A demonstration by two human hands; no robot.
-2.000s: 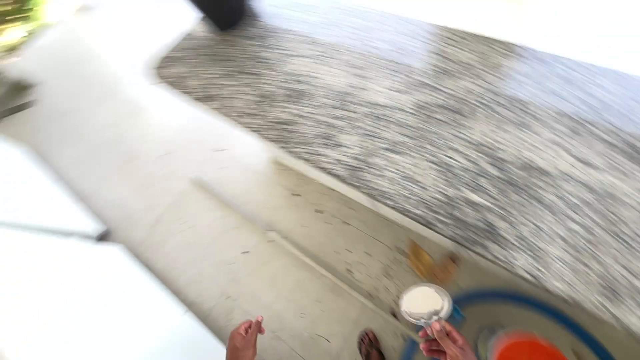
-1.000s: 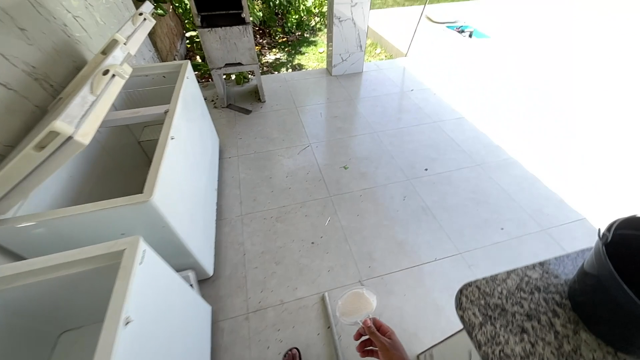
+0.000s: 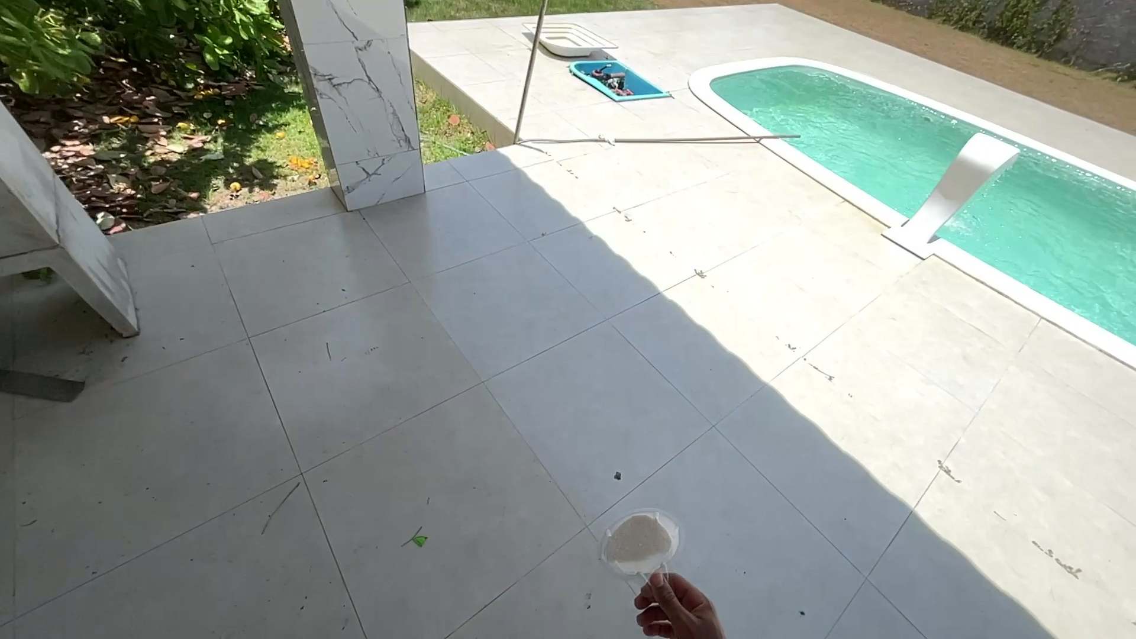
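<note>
At the bottom of the head view, right of the middle, my right hand [image 3: 676, 607] grips the short handle of a clear plastic scoop or cup [image 3: 641, 541]. A pale, grainy powder lies in it. The scoop is held above the tiled floor [image 3: 408, 461]. My left hand is out of view.
A marble-clad pillar [image 3: 359, 98] stands at the patio's edge beside leaf-strewn ground. At the right lies a swimming pool [image 3: 852, 124] with a white waterfall spout [image 3: 958, 195]. A pole [image 3: 683, 139], a blue tray [image 3: 619, 81] and a white basin [image 3: 570, 40] lie farther off. A slanted leg [image 3: 89, 257] stands left.
The view has swung from the granite counter, past the open chest freezers, to the patio and pool. My right hand still holds the scoop. My left hand, visible two seconds ago, has left the view.
</note>
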